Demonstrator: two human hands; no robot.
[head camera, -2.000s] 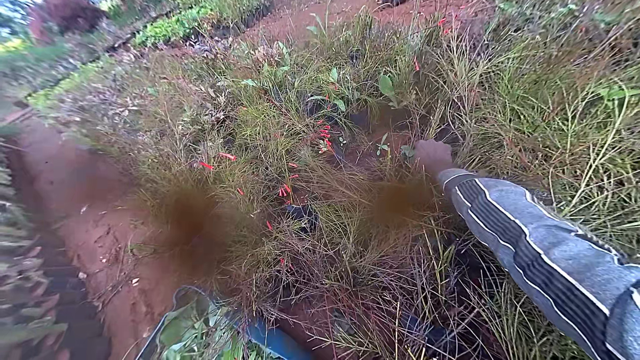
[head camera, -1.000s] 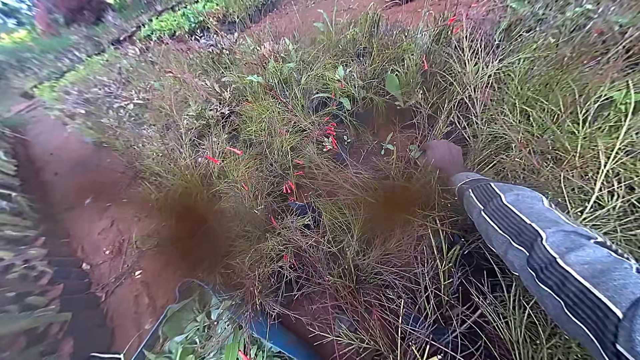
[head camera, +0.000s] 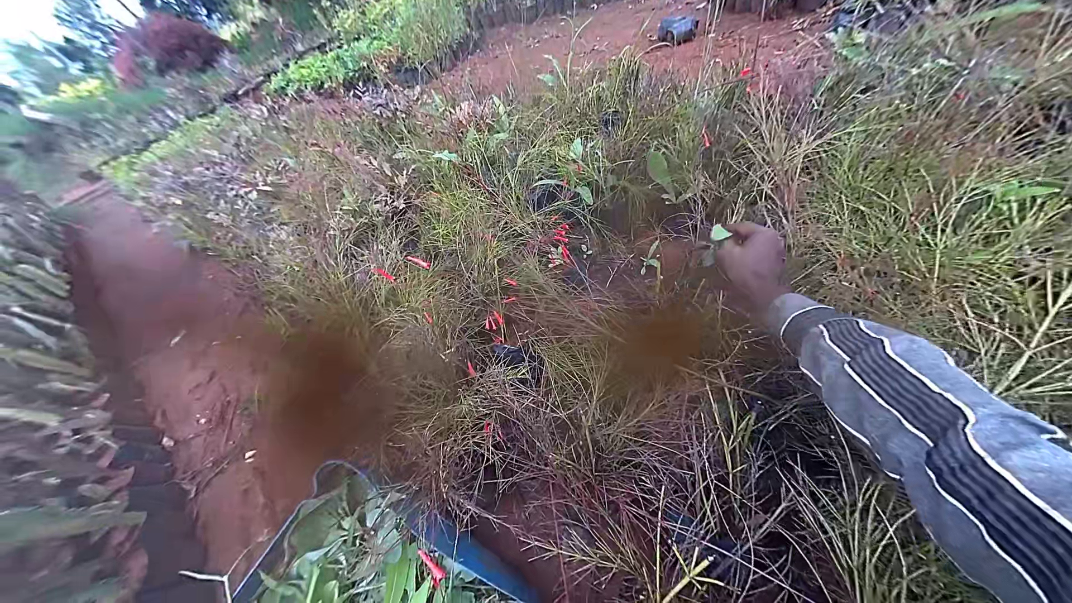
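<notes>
My right hand (head camera: 754, 261), in a grey sleeve with dark ribbed bands and white piping, reaches in from the right over the plants. Its fingers are closed on a small green leafy sprig (head camera: 720, 233). Around it grow thin, grass-like plants, some with red tubular flowers (head camera: 563, 239). A small leafy seedling (head camera: 651, 258) stands on red soil just left of the hand. A black plant bag (head camera: 519, 362) shows among the stems. My left hand is out of the frame.
At the bottom, a blue container (head camera: 469, 554) holds green leaves and a red flower. A red soil path (head camera: 201, 360) runs along the left. A dark bag (head camera: 677, 30) lies on bare soil at the top. Two brown smudges blur part of the view.
A green leaf now shows at my right hand's fingertips; it was not visible there in the earlier frames. The hand has stayed in much the same area of plants.
</notes>
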